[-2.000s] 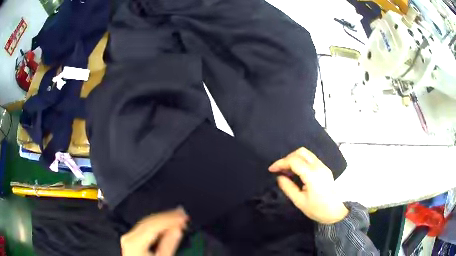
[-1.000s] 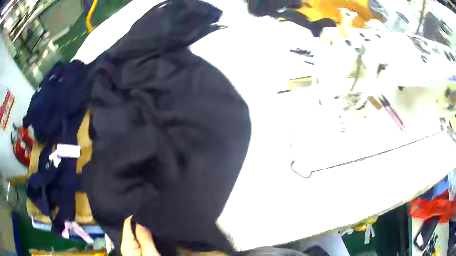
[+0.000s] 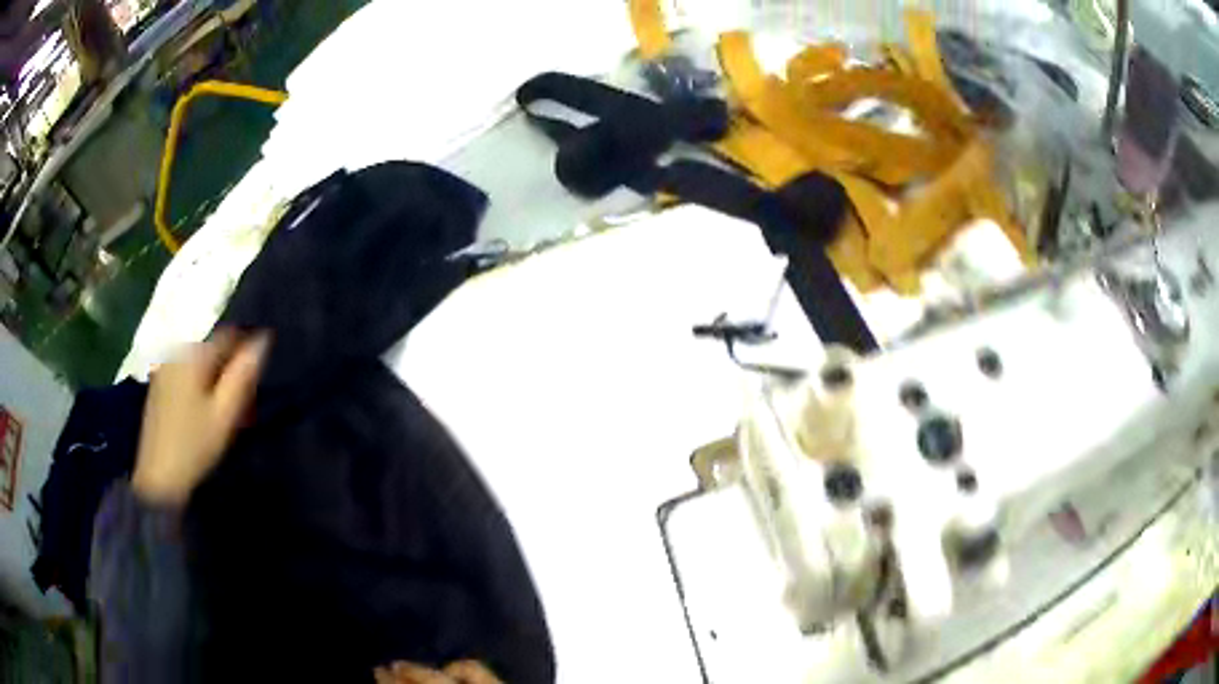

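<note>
A large dark garment panel (image 3: 388,494) lies in folds over the left part of the white table. My left hand (image 3: 194,408) is over its left edge, blurred, with a grey-blue sleeve below it. I cannot tell if the fingers grip the cloth. My right hand (image 3: 439,672) is cut off by the bottom edge of the picture; only a few fingers show against the cloth, and their hold is unclear.
The sewing machine (image 3: 936,441) stands at the right. Mustard-brown templates (image 3: 869,134) are piled behind it, with dark bands (image 3: 695,181) across them. A small dark tool (image 3: 733,329) lies behind the machine. A yellow rail (image 3: 167,160) is at the far left.
The view has swung toward the machine and the template pile. The panel, spread wide before, is now gathered at the left. My left hand has moved up to its left edge.
</note>
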